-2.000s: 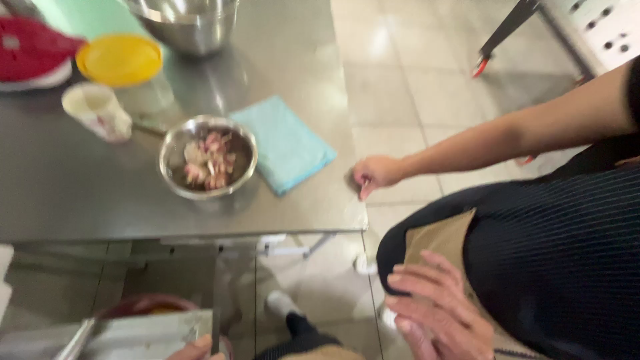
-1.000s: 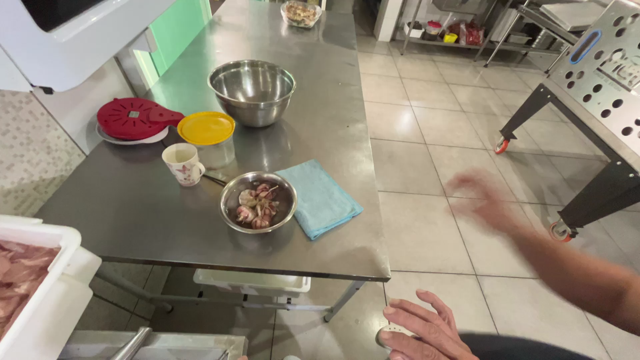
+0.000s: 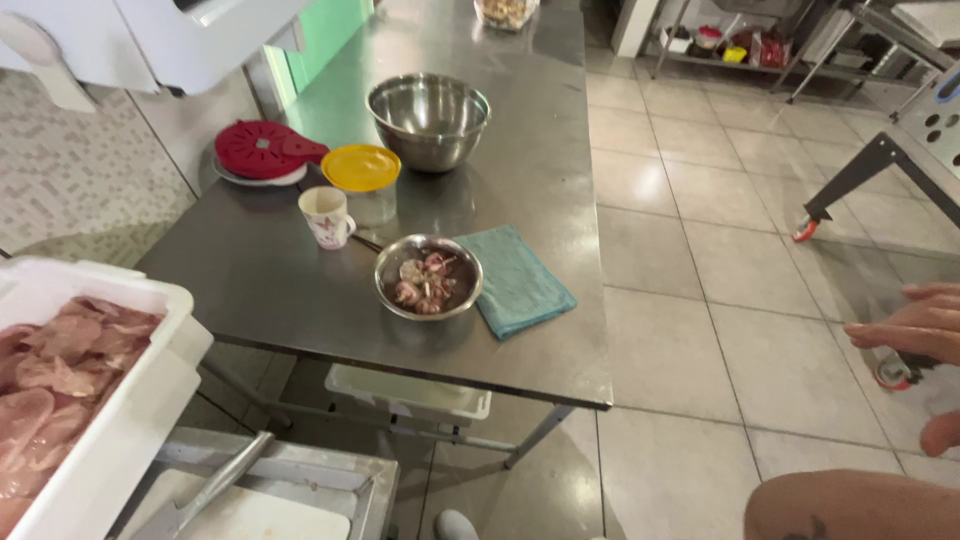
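At the right edge is a bare hand (image 3: 915, 334), which looks like my right hand. It is partly cut off, fingers and thumb apart, holding nothing visible, over the floor. Below it shows part of a tattooed bare limb (image 3: 832, 506); whose it is cannot be told. My left hand is out of view. On the steel table (image 3: 525, 367), a small metal bowl (image 3: 474, 289) holds garlic bulbs (image 3: 426, 281). Right beside it lies a folded blue cloth (image 3: 521, 281). A mug (image 3: 324, 217), a yellow-lidded container (image 3: 361, 169) and a larger steel bowl (image 3: 431, 142) stand behind.
At left, a white tub (image 3: 161, 360) holds raw meat (image 3: 64, 375), near a metal tray (image 3: 375, 480) with a knife (image 3: 217, 480) and white board. A red round utensil (image 3: 259, 150) lies on the table. Beyond the tiled floor stand a wheeled stand (image 3: 855, 180) and shelving (image 3: 720, 64).
A black-clothed torso seen two seconds ago at right is out of view. One second ago two hands showed at right and bottom; now one shows at the right edge. The view has shifted since the first frame.
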